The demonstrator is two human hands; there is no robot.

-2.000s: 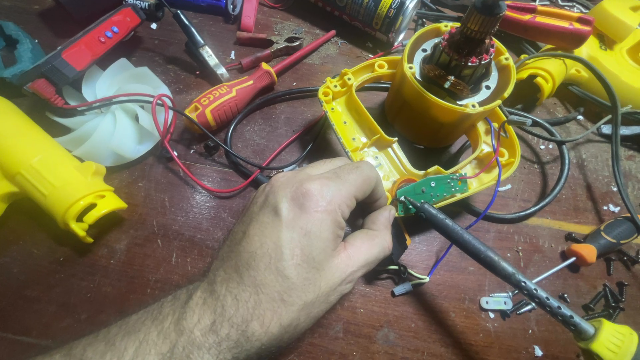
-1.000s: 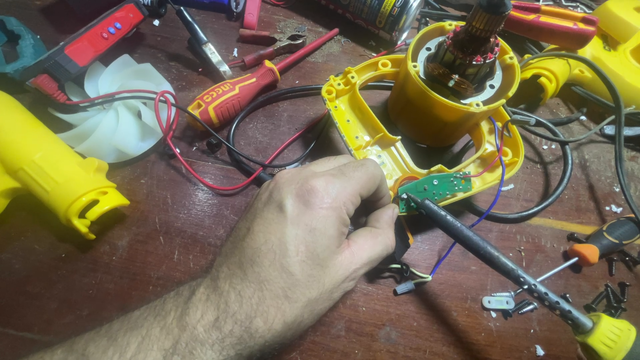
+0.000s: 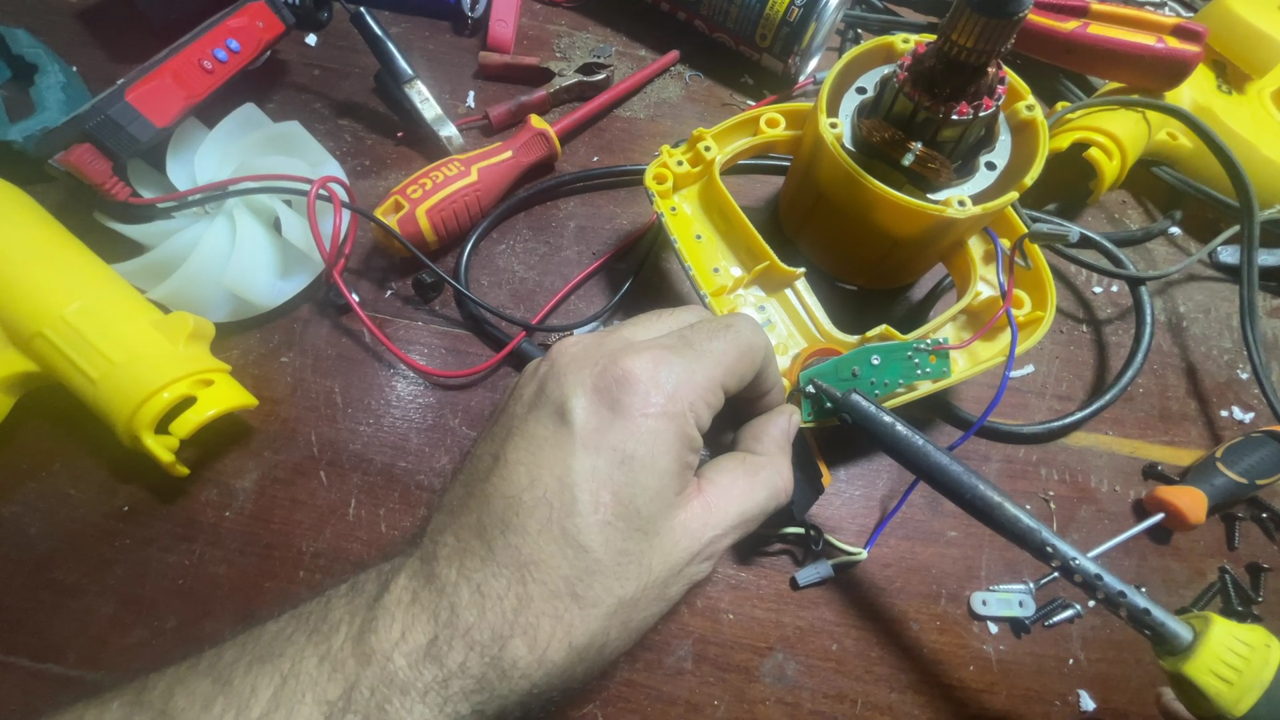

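My left hand (image 3: 640, 430) reaches in from the lower left, its thumb and forefinger pinched at the left end of a green circuit board (image 3: 885, 368); what lies between the fingertips is hidden. The tip of a soldering iron (image 3: 1000, 510) with a yellow handle touches or nearly touches that end. Of my right hand (image 3: 1170, 704) only a sliver shows beside the iron's handle at the lower right edge. Under the board lies a yellow power tool housing (image 3: 740, 250), with a motor armature (image 3: 930, 120) upright in its round part. A blue wire (image 3: 1000, 380) runs past the board.
A white fan impeller (image 3: 240, 220), a red multimeter-like device (image 3: 190, 75) and a red and yellow screwdriver (image 3: 470, 185) lie behind my left hand. A yellow housing part (image 3: 100, 330) is at the left. Black screws (image 3: 1235, 590) and an orange and black screwdriver (image 3: 1215, 480) lie at the right.
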